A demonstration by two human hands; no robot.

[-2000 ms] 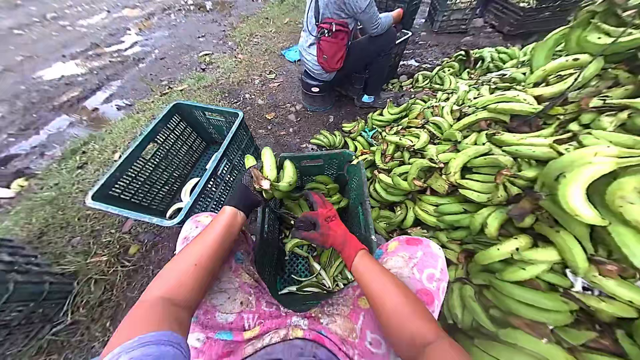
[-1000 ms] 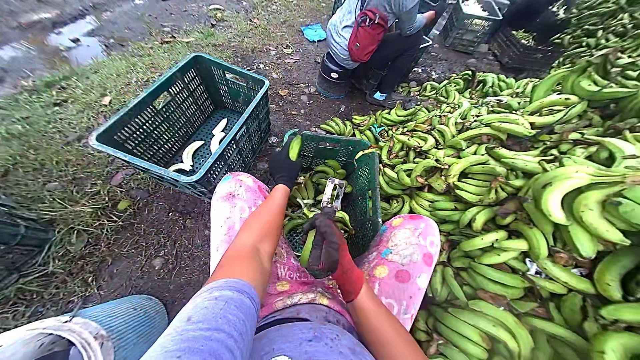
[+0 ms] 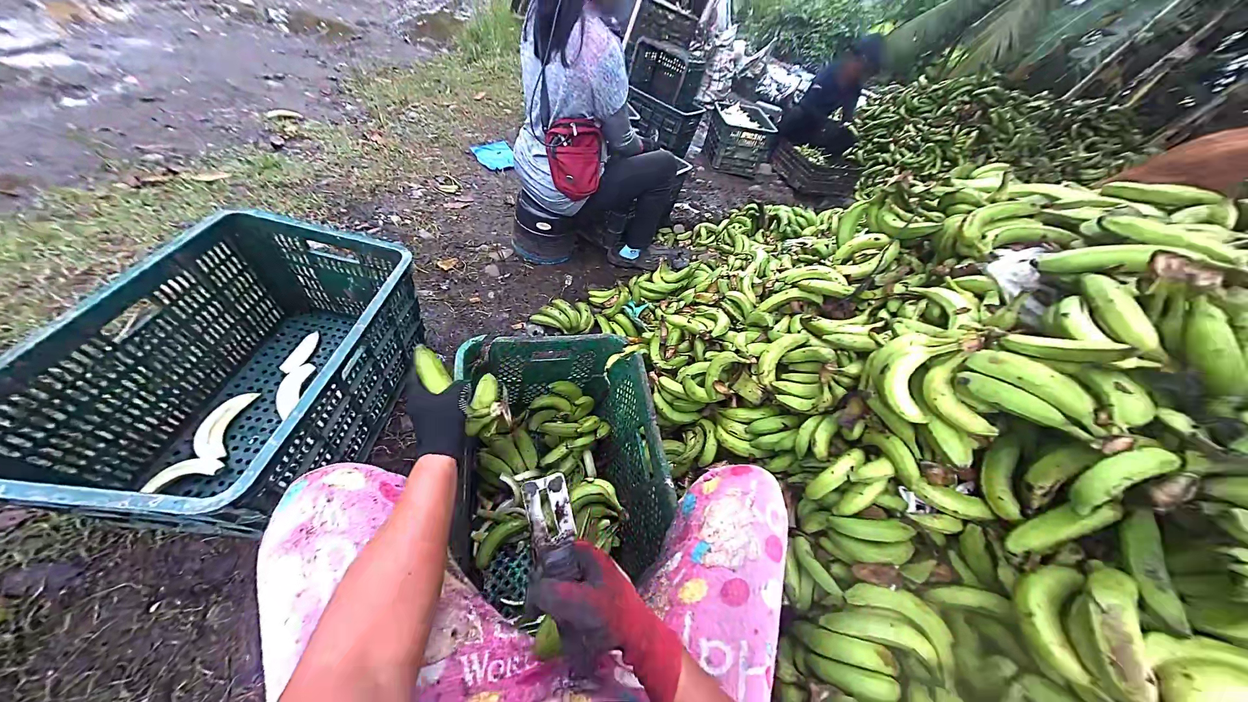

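My left hand [image 3: 436,419], in a dark glove, is closed on a green plantain [image 3: 431,370] above the left edge of a dark green plastic crate [image 3: 639,444] between my knees. My right hand [image 3: 590,600], in a red and dark glove, grips a peeler-like metal tool [image 3: 551,512], its slotted head pointing up over the crate. A green fruit tip [image 3: 548,639] shows just below this hand; whether the hand holds it I cannot tell. Green plantain bunches [image 3: 561,424] and strips of peel lie in the crate. Peeled white plantains [image 3: 222,426] lie in a larger green crate [image 3: 385,292] at left.
A big heap of green plantains [image 3: 877,546] fills the right side. Ahead, a person [image 3: 585,127] with a red bag [image 3: 574,159] sits on a bucket [image 3: 542,232]. Another person [image 3: 829,97] is farther back near crates [image 3: 738,141] and a second heap [image 3: 975,132].
Two seconds ago my left hand held a small bunch; now it holds a plantain. The metal tool shows in my right hand from one second ago. More peeled pieces show in the left crate.
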